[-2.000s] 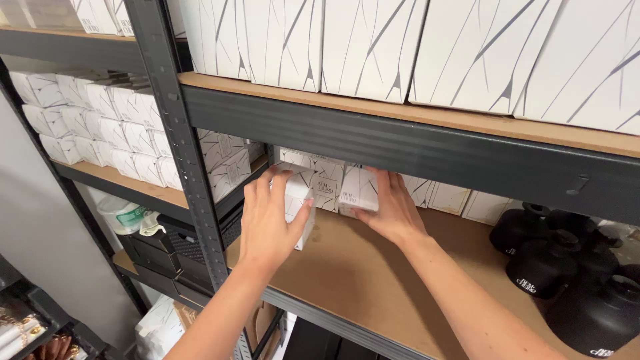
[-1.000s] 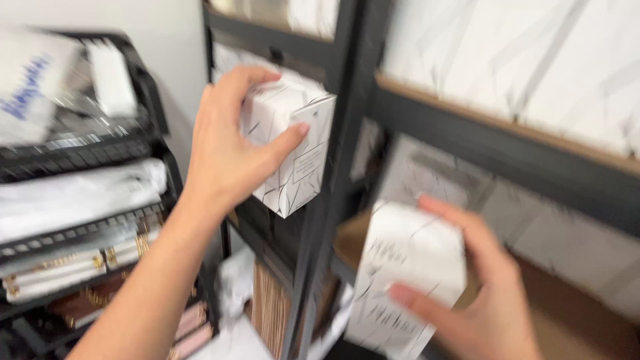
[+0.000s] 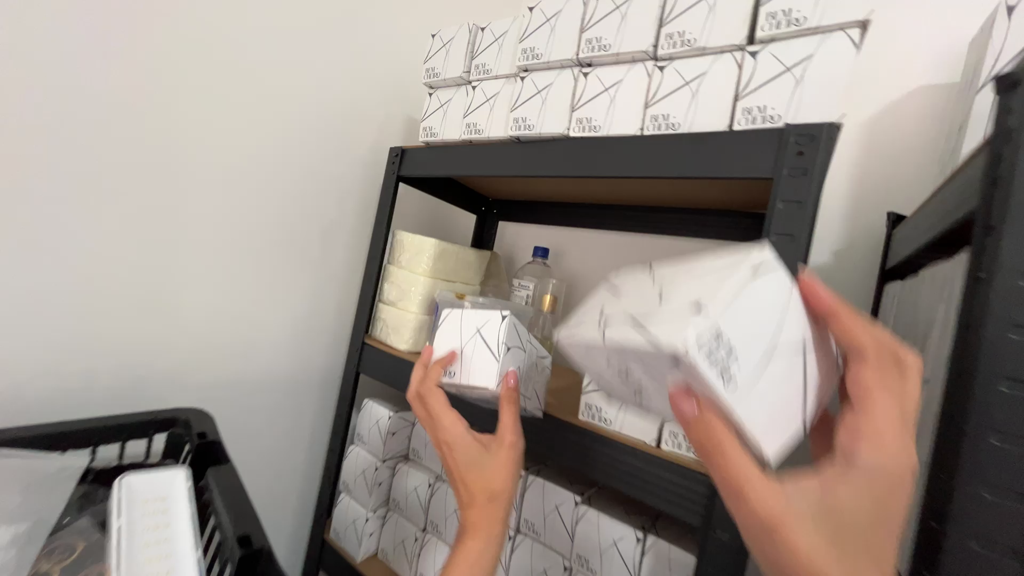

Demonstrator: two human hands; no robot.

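Note:
My left hand (image 3: pixel 472 424) holds a small white cardboard box (image 3: pixel 474 344) with dark line patterns, its thumb and fingers on the box's sides. That box is at the front edge of the rack's middle shelf; whether it touches the shelf I cannot tell. Nearer to the camera, my right hand (image 3: pixel 832 448) grips a second white patterned box (image 3: pixel 704 344), tilted and somewhat blurred. Behind it, partly covered, are more white boxes (image 3: pixel 616 412) on the same shelf.
A dark metal rack (image 3: pixel 592 160) has patterned boxes (image 3: pixel 616 96) stacked on top and further boxes (image 3: pixel 412 488) below. Stacked cream-coloured packs (image 3: pixel 428 284) and a blue-capped bottle (image 3: pixel 532 276) stand on its middle shelf. At lower left is a black plastic basket (image 3: pixel 216 488); another rack's post (image 3: pixel 972 336) rises at right.
The view has swung to another part of the shelving. Both hands were at boxes under a shelf two seconds ago; each has since brought a box out, and they are now before the rack.

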